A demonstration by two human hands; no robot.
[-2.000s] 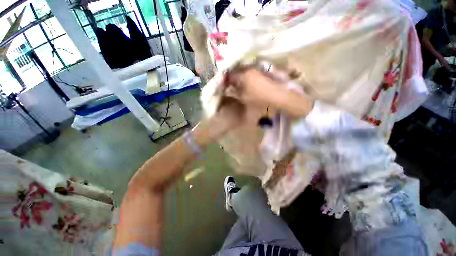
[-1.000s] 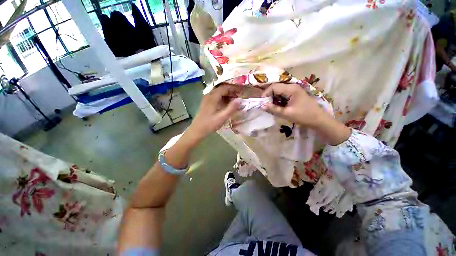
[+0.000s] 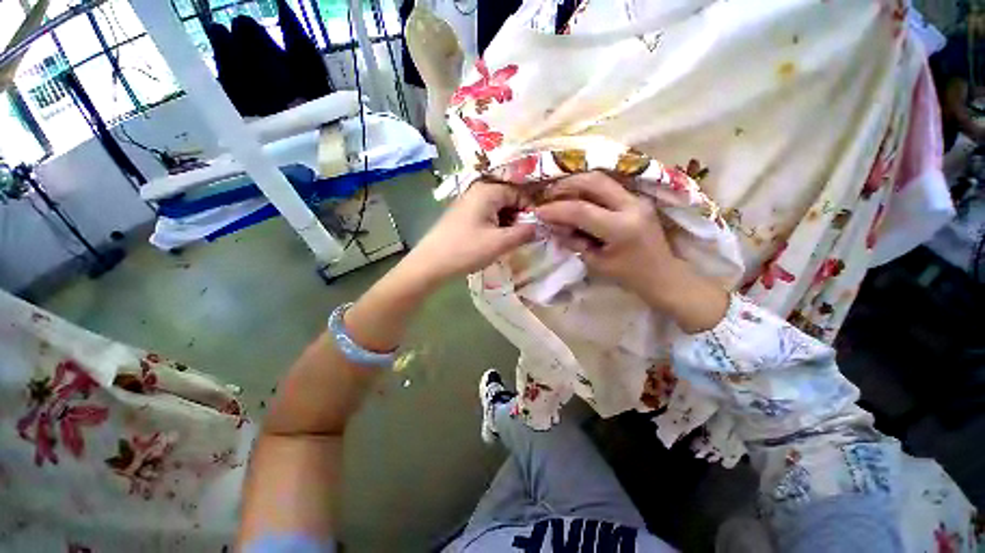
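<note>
A cream floral blouse hangs in front of me, with its edge turned up so the paler wrong side shows below my hands. My left hand pinches a small bit of the blouse's inner side. My right hand is beside it, fingertips close together on the same spot. A white piece, perhaps a care label, hangs just under the fingertips. The pinched bit is mostly hidden by the fingers.
Another floral garment is draped at the lower left. An ironing table stands behind at the left, beside a slanted white post. A person's arm shows at the upper right edge. My shoe is on the greenish floor.
The blurred hands have become steady on the blouse's turned-up inner side. Since one second ago they have moved closer together, and the white piece now hangs below the fingers.
</note>
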